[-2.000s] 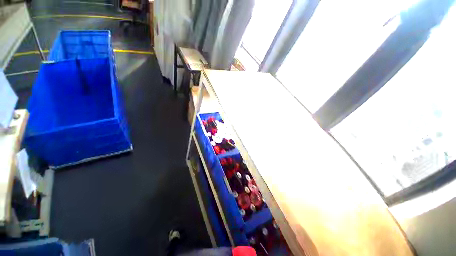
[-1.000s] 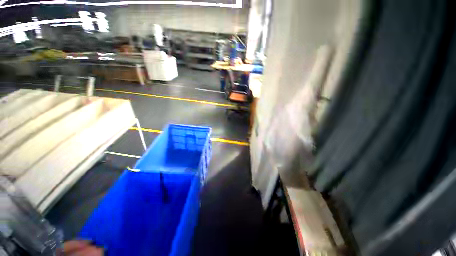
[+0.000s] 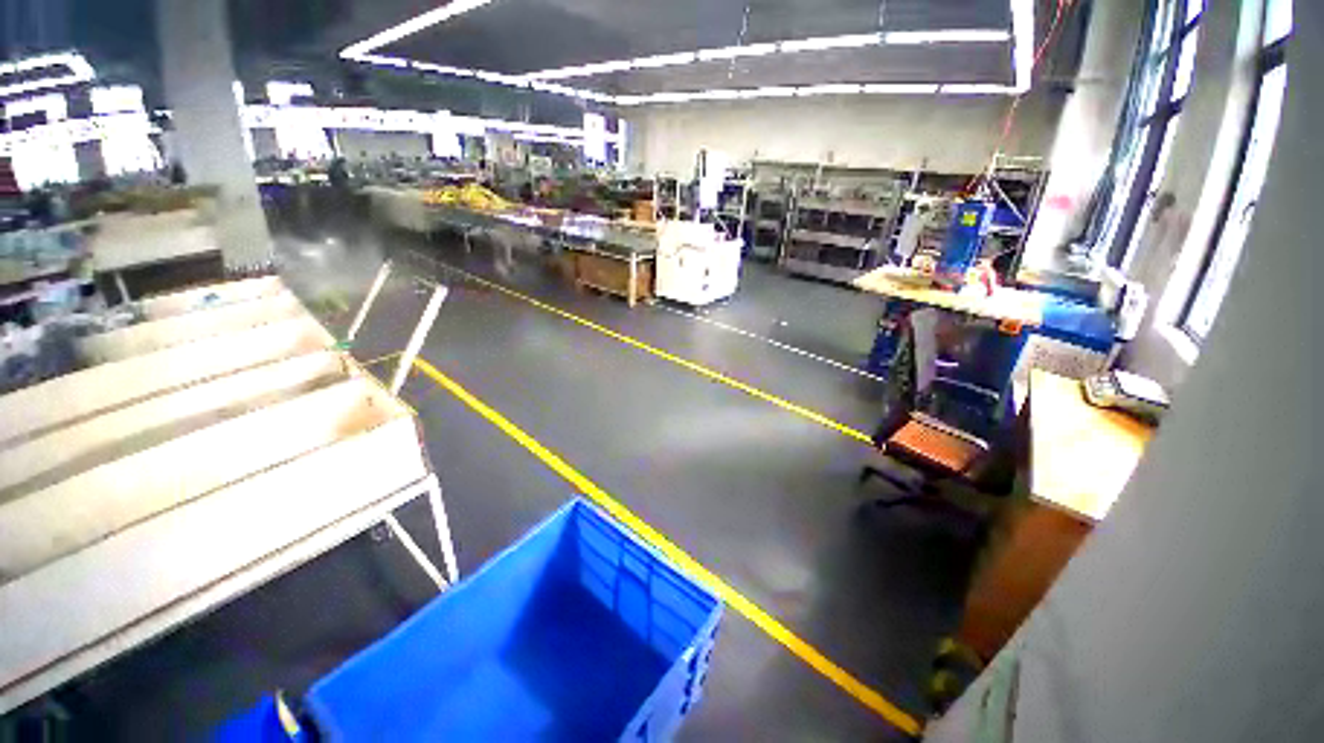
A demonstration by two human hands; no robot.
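Neither of my hands is in the picture. Nearest in front of me at the bottom is a large blue plastic crate (image 3: 494,668). Its inside shows no contents, and its near end is cut off by the lower edge. A small part of another blue thing (image 3: 262,721) shows at its near left corner. To the left stands a long pale rack with sloping compartments (image 3: 218,508) on white legs.
Yellow lines (image 3: 581,479) cross the dark floor beyond the crate. An office chair (image 3: 929,436) stands at the right by a worktable (image 3: 958,296). A wooden desk (image 3: 1082,450) holds a small device. A pale wall (image 3: 1191,581) is close on the right. Shelves (image 3: 835,225) stand far back.
The view has moved forward along the crates and lifted toward the workshop. The shelf with filled blue crates and the grey curtain have left the picture. The blurred fingers at the lower left are gone.
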